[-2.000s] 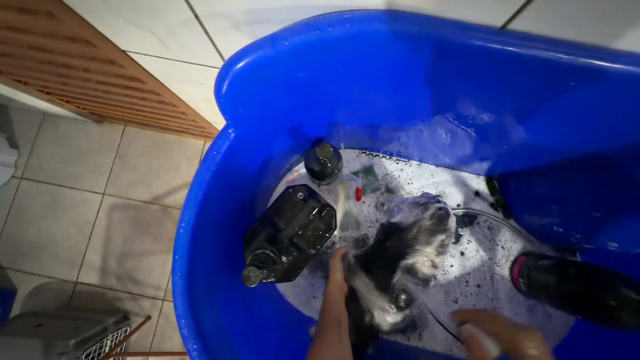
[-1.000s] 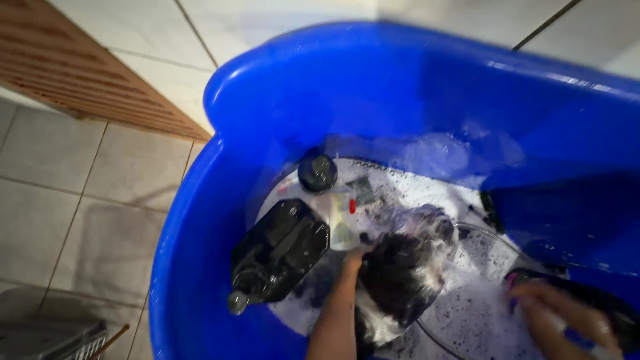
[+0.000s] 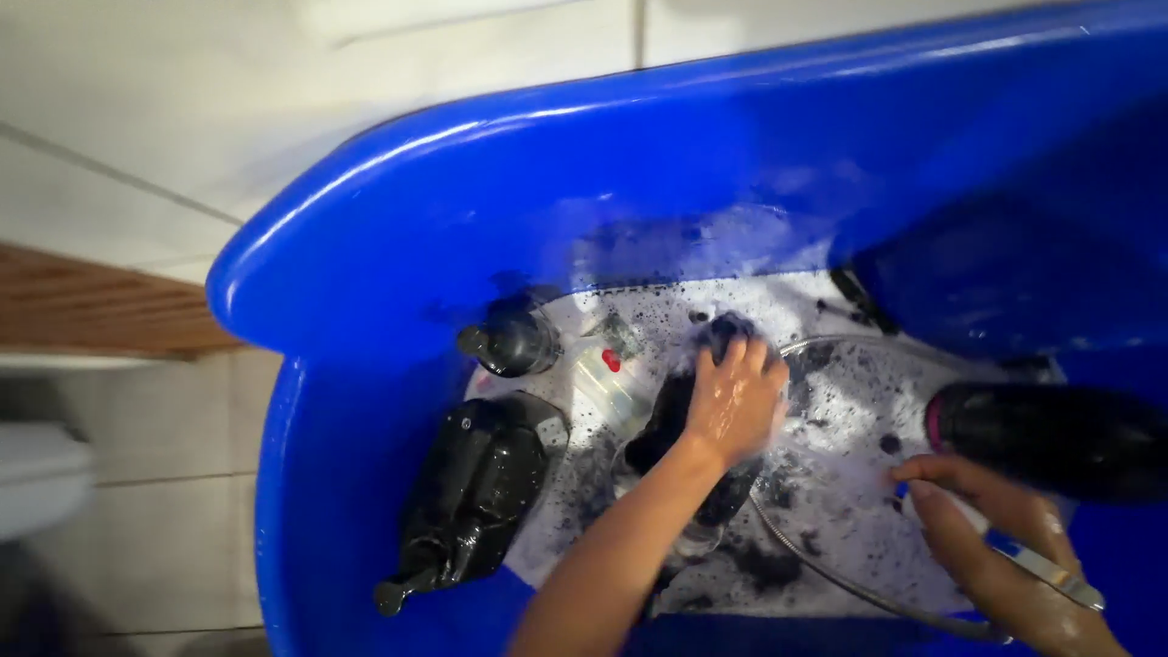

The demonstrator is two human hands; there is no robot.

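Note:
In the blue plastic tub, my left hand lies with spread fingers over one end of a wet black-and-white furry body, which looks like a small animal. My forearm hides part of it. To the right, my right hand is closed around a white and silver handled thing with a blue part; its kind is unclear. A metal shower hose curves from beside the furry body toward this hand. Dark specks and suds cover the light tub floor.
A large black pump bottle and a smaller black bottle lie on the left. Near them is a clear item with a red part. A black bottle with a pink band lies at right. Floor tiles show outside.
My left hand has moved from beside the furry body onto its upper end. My right hand now shows a white and silver thing in it. The view has shifted closer.

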